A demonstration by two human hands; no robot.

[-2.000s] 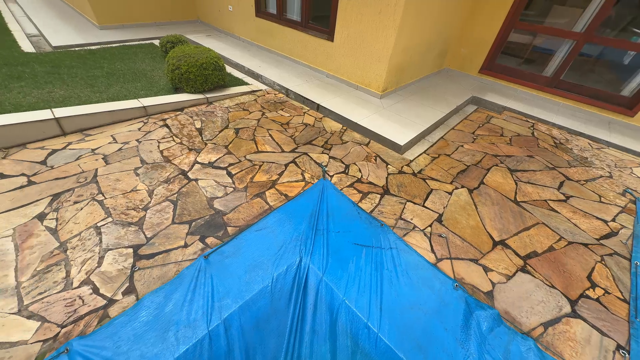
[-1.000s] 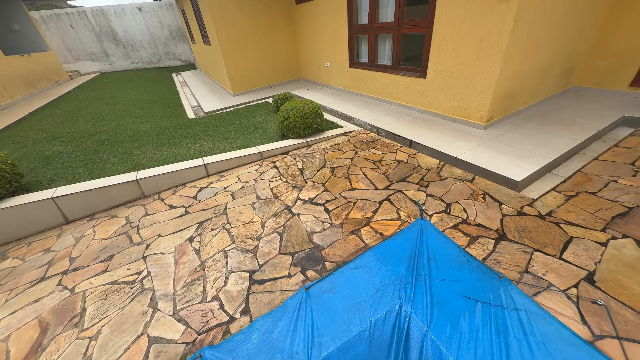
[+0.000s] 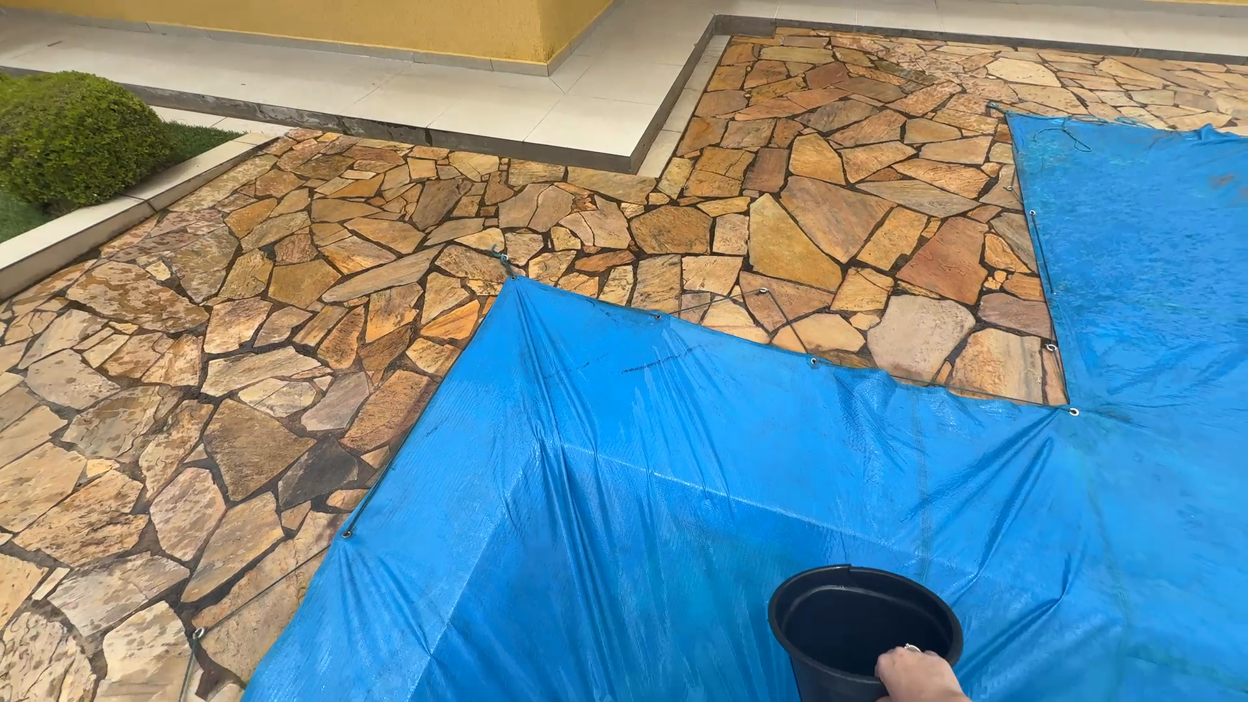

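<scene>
A black plastic bucket (image 3: 829, 629) is at the bottom right of the head view, over a large blue tarp (image 3: 682, 507). A hand (image 3: 916, 675) grips its near rim from the right; it comes in at the bottom edge and appears to be my right hand, with a ring on a finger. The bucket's mouth faces up and its inside is dark, so its contents cannot be told. Metal eyelets line the tarp's edge, and a cord ties its corner (image 3: 511, 281) down at the paving. My left hand is out of view.
Irregular stone paving (image 3: 244, 448) surrounds the tarp's corner. Behind it stands a raised pale tiled walkway (image 3: 575, 122) with a step edge, beside a yellow wall (image 3: 468, 29). A round green bush (image 3: 78, 141) grows behind a low curb (image 3: 117, 210) at the left.
The black bucket and the hand on its rim have come into view at the bottom right; neither earlier frame shows them. The view has swung back to the right.
</scene>
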